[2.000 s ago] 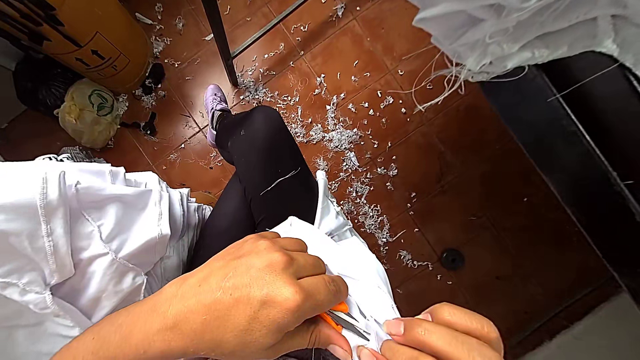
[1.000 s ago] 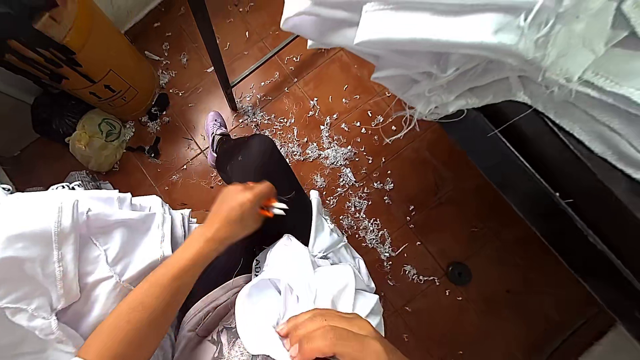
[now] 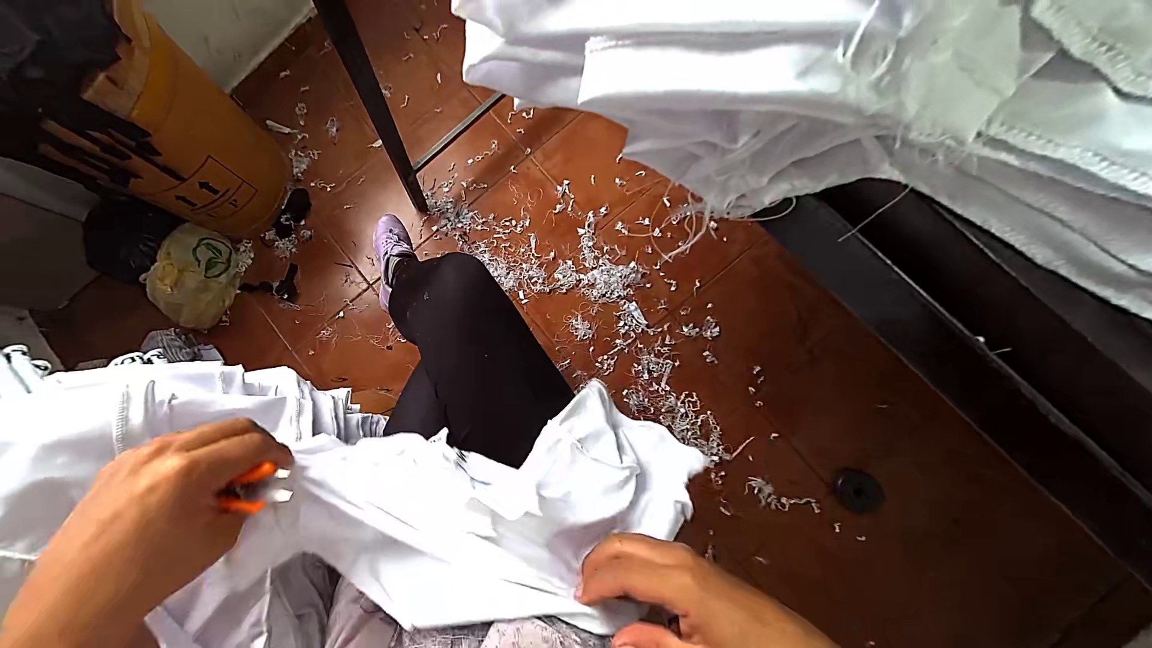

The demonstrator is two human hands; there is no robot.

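Observation:
A white fabric garment lies spread across my lap, over the black-trousered leg. My left hand is at its left end, curled around small orange-handled thread snips whose short blades point right; the fingertips also seem to hold the cloth edge. At the lower right my right hand has the garment's near edge between its thumb and fingers. Beyond my left hand sits a stack of folded white cloth with stitched seams.
White garments with loose threads are piled on a dark table at the upper right. Thread clippings litter the tiled floor. An orange drum, a tied plastic bag and a dark metal table leg stand at the upper left.
My left hand has moved from above the knee to the left end of the garment, snips still in it. The garment, bunched a second ago, is now stretched out between my hands.

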